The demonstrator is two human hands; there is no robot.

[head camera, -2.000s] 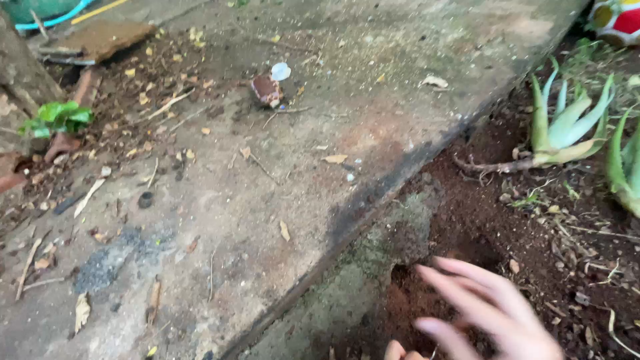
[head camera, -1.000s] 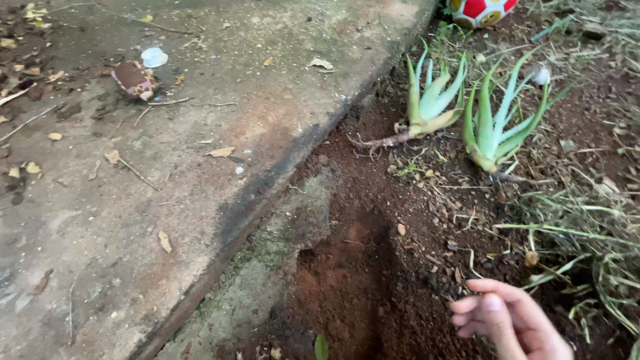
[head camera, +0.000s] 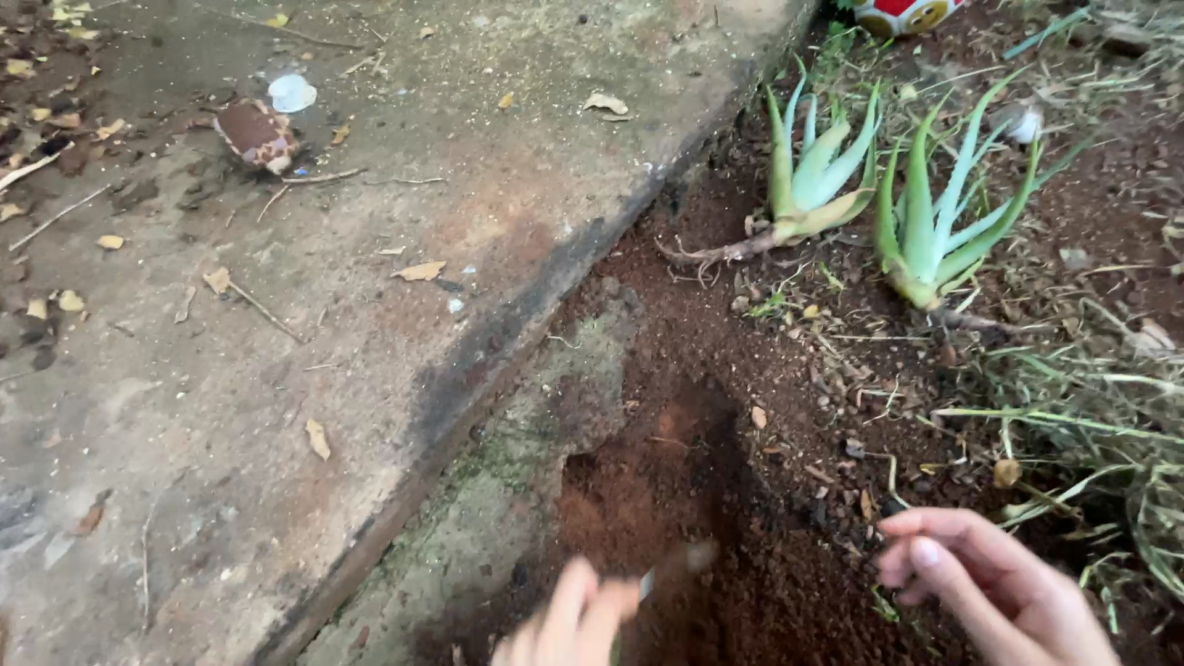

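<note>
My left hand [head camera: 564, 620], blurred at the bottom edge, is over the near end of a dug hollow in reddish soil [head camera: 647, 499]. A small, blurred, partly shiny object [head camera: 680, 564] extends from its fingers; its kind is unclear. To the right of the hollow is my right hand [head camera: 980, 583], thumb and forefinger close together over loose soil; whether it grips anything does not show. Beyond the hands, two uprooted aloe plants, one on the left [head camera: 814, 176] and one on the right [head camera: 943, 213], lie on the soil with roots exposed.
A concrete slab [head camera: 370, 370] with a raised edge runs along the left, bearing dry leaves, twigs and a brown patterned object [head camera: 256, 136]. Cut grass [head camera: 1110, 435] lies at the right. A red, white and yellow ball [head camera: 902, 14] is at the top.
My left hand has come into view at the bottom since one second ago. My right hand's fingers were spread two seconds ago and are now drawn together. The view has shifted right since the earliest frame.
</note>
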